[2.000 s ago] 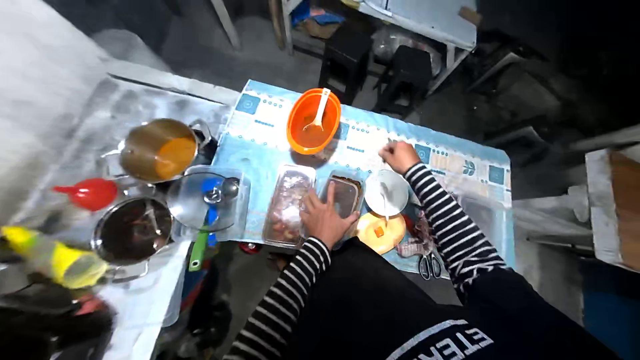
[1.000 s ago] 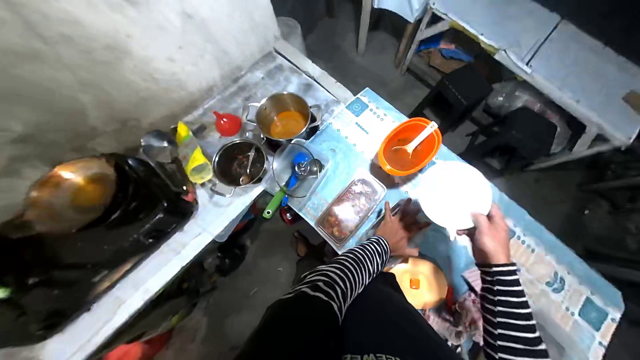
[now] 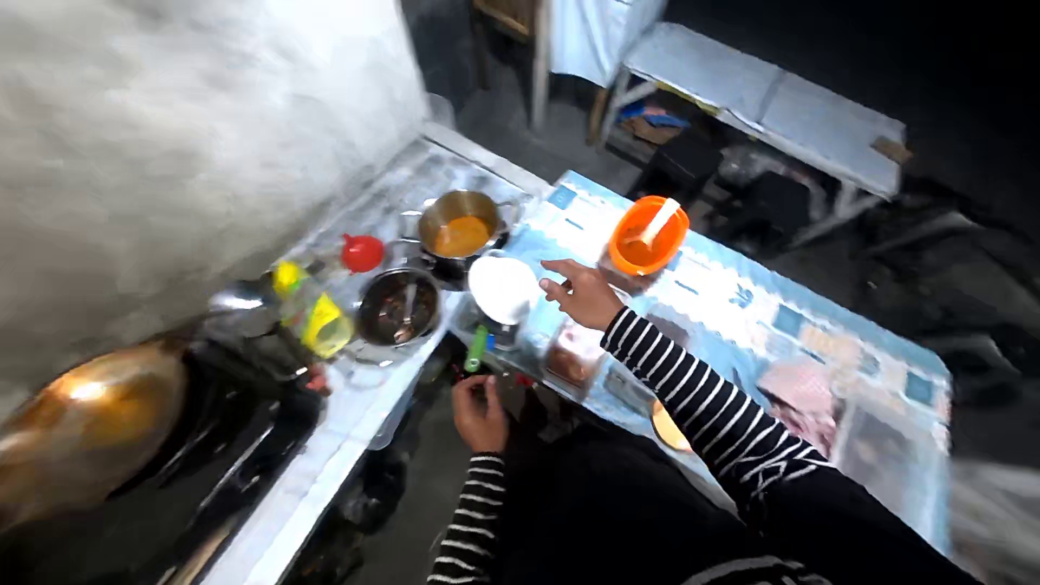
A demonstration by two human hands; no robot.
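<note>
A white bowl or lid [image 3: 502,288] lies over the clear container at the left end of the blue patterned table, just left of my right hand [image 3: 581,294]. That hand's fingers are apart and hold nothing I can see. My left hand [image 3: 480,412] is below the green handle [image 3: 477,349], thumb and fingers parted, near the table's edge. Below my right hand a clear tray of meat [image 3: 574,357] sits partly hidden by the arm. An orange basin [image 3: 647,236] with a white ladle [image 3: 660,221] stands beyond the right hand.
On the left counter are a pot of orange liquid [image 3: 461,236], a pot with dark contents [image 3: 398,307], a red funnel [image 3: 362,253] and a yellow-labelled bottle [image 3: 326,325]. A large wok [image 3: 93,431] is at far left. A pink cloth [image 3: 800,398] lies on the table's right part.
The white round piece, in my right hand a second ago, now lies at the table's left end. My left hand has left the trays. The view has shifted considerably.
</note>
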